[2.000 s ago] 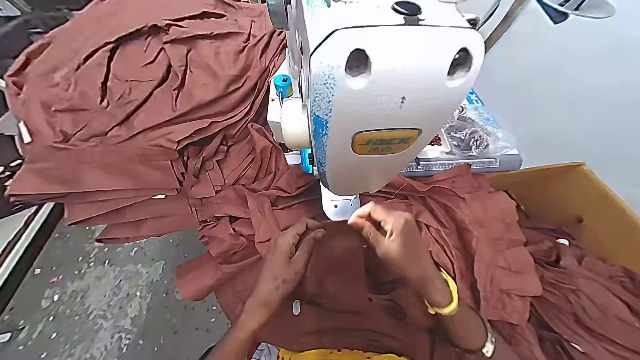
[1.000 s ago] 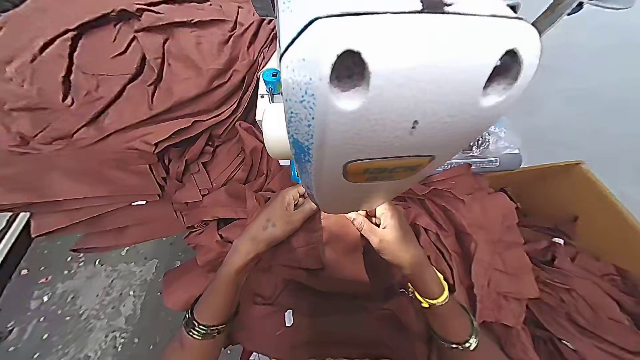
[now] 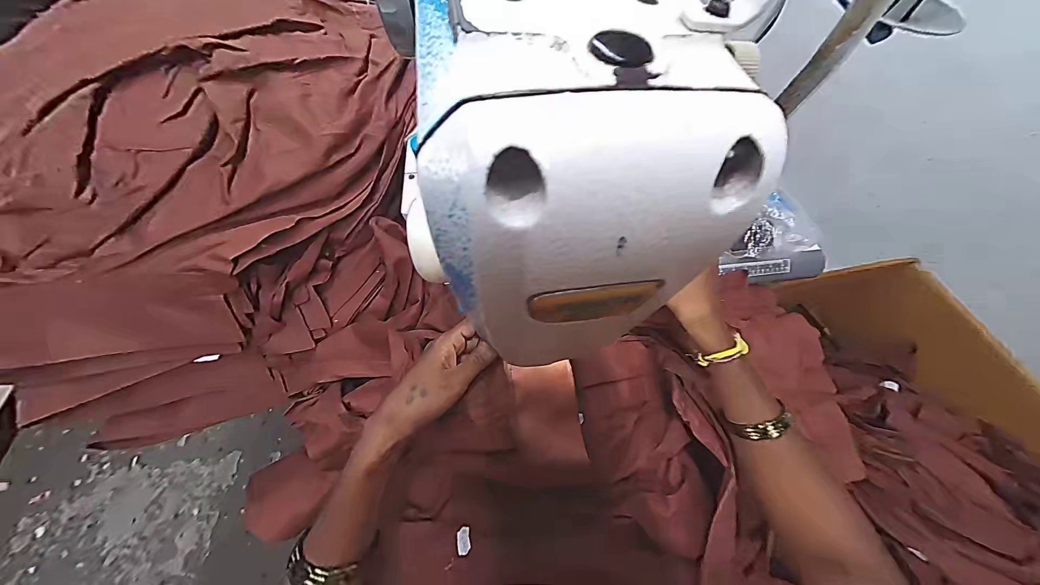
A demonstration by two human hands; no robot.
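Observation:
The white and blue head of a Jack sewing machine (image 3: 601,211) fills the upper middle and hides the needle area. My left hand (image 3: 439,378) is at its lower left edge, fingers bent and pinching reddish-brown fabric (image 3: 544,406). My right hand (image 3: 695,301) reaches behind the machine head's right side; its fingers are hidden, so I cannot tell what they hold. Brown fabric lies under both forearms, with a brightly lit patch just below the head. A small white tag (image 3: 463,540) lies on the cloth near the bottom.
A large heap of brown fabric (image 3: 203,146) covers the left side. On the right, a cardboard box (image 3: 951,325) stands beside more brown cloth pieces (image 3: 934,479). Behind the machine is a clear plastic bag (image 3: 776,227). Grey, speckled floor (image 3: 122,504) shows at lower left.
My right hand has moved up and away, from in front of the machine's lower edge to behind its right side. My left hand stays by the lower left edge. The view has shifted closer to the machine.

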